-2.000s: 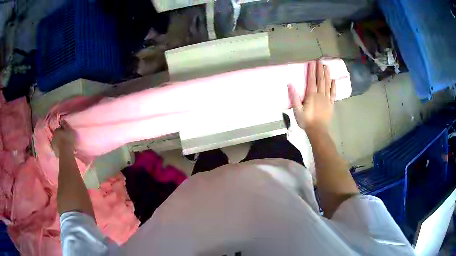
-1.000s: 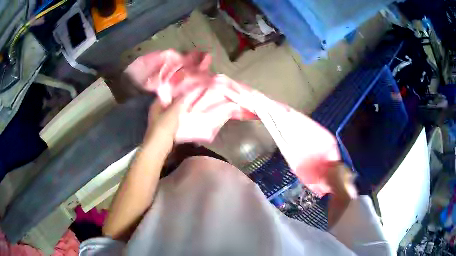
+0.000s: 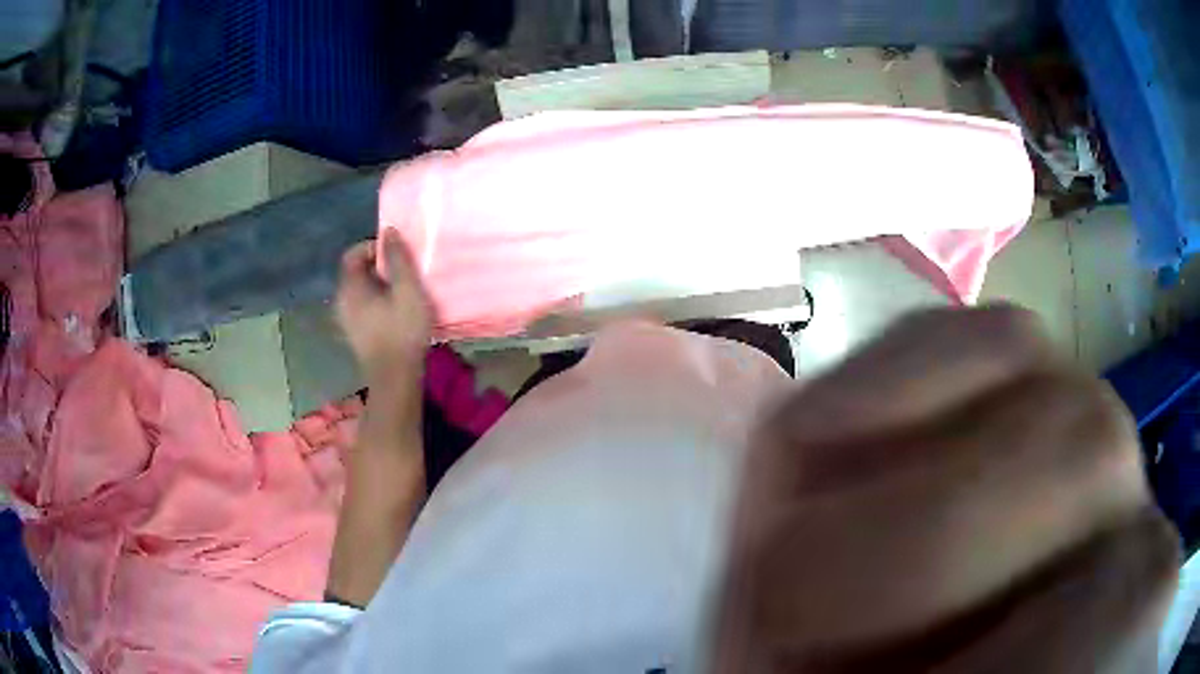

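A pink garment piece (image 3: 579, 198) lies over the right and middle parts of the grey padded board (image 3: 250, 257), nearly white under glare. The board's left part is bare. A loose corner of the cloth hangs at its right end. My left hand (image 3: 382, 303) holds the cloth's left edge at the near side. A large blurred brown shape, apparently my right hand (image 3: 954, 500) very close to the camera, fills the lower right. Its fingers cannot be made out, nor whether it holds anything.
A heap of salmon-pink garments (image 3: 184, 500) lies at the lower left, with magenta cloth (image 3: 461, 392) beside it. Blue crates stand at the far left (image 3: 263, 79) and right (image 3: 1165, 408). A blue cover (image 3: 1145, 119) hangs at the far right. Pale boards (image 3: 632, 86) show behind the padded board.
The cloth was bunched between both hands away from the board and now lies along it. My right hand has come up close to the camera. The view has swung back left.
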